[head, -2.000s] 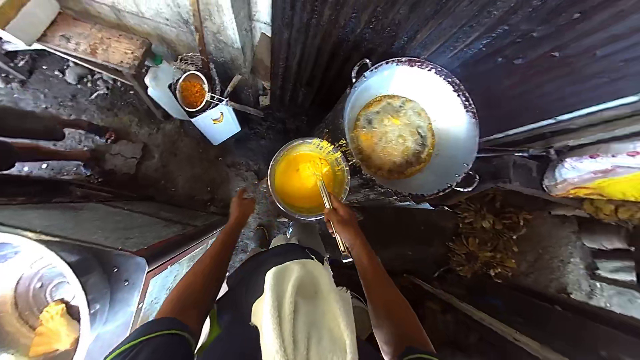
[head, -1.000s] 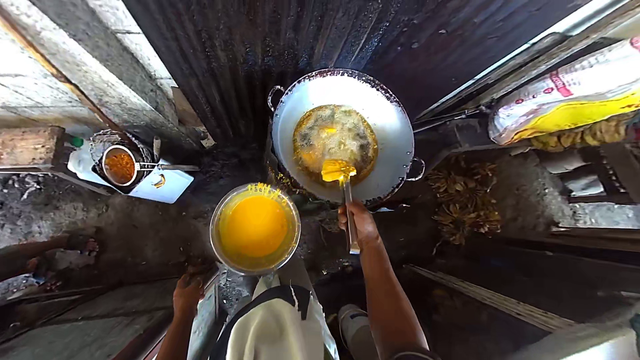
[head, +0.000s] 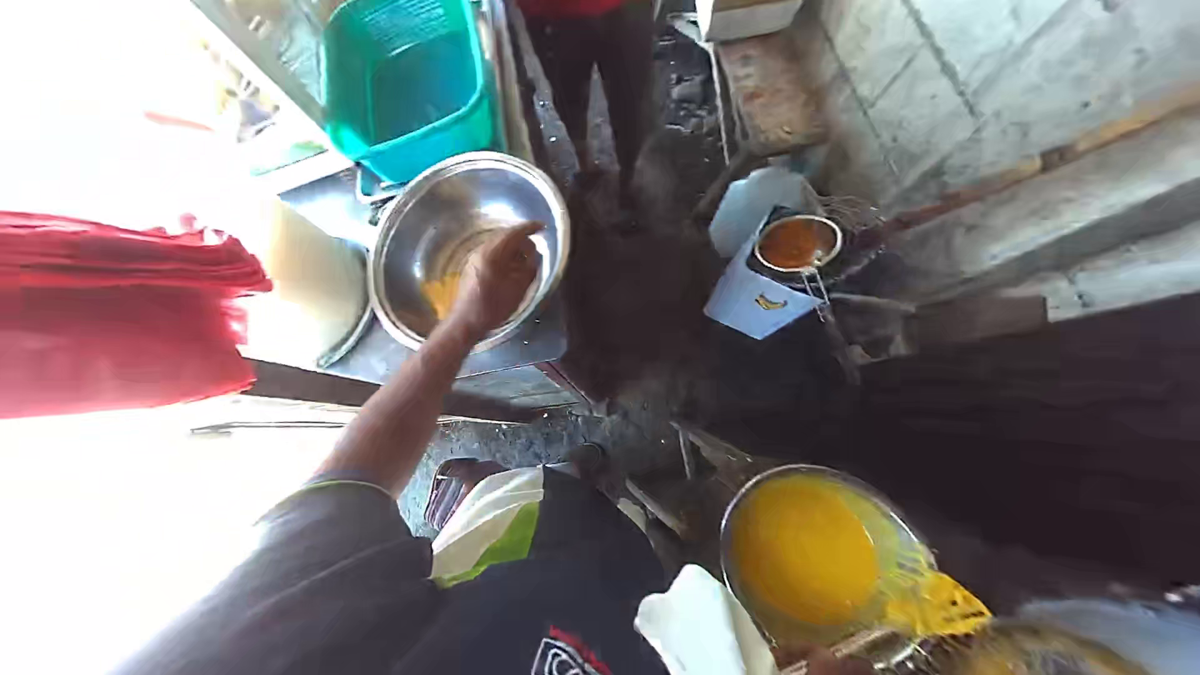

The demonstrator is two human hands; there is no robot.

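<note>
My left hand point(head: 502, 277) reaches over a wide stainless steel bowl point(head: 558, 230) holding some orange-yellow food point(head: 441, 292); whether its fingers grip anything is unclear. At the bottom edge, my right hand point(head: 825, 662), mostly cut off, is closed around the handle of a metal utensil. The utensil's flat head point(head: 937, 605), coated in yellow batter, lies over the rim of a bowl of yellow batter point(head: 802, 548). Beside it, the pan of frying oil point(head: 1041, 652) shows only in part at the lower right corner.
A green plastic basket point(head: 408, 89) stands behind the steel bowl. A strainer of orange food point(head: 797, 244) rests on a white container point(head: 757, 298). Red cloth or plastic point(head: 122, 314) hangs at the left. A person in dark trousers point(head: 586, 84) stands at the top, near a wooden bench point(head: 771, 94).
The view has swung far left. My left hand has moved from beside the batter bowl to over the steel bowl. The utensil has gone from over the pan to the batter bowl's rim.
</note>
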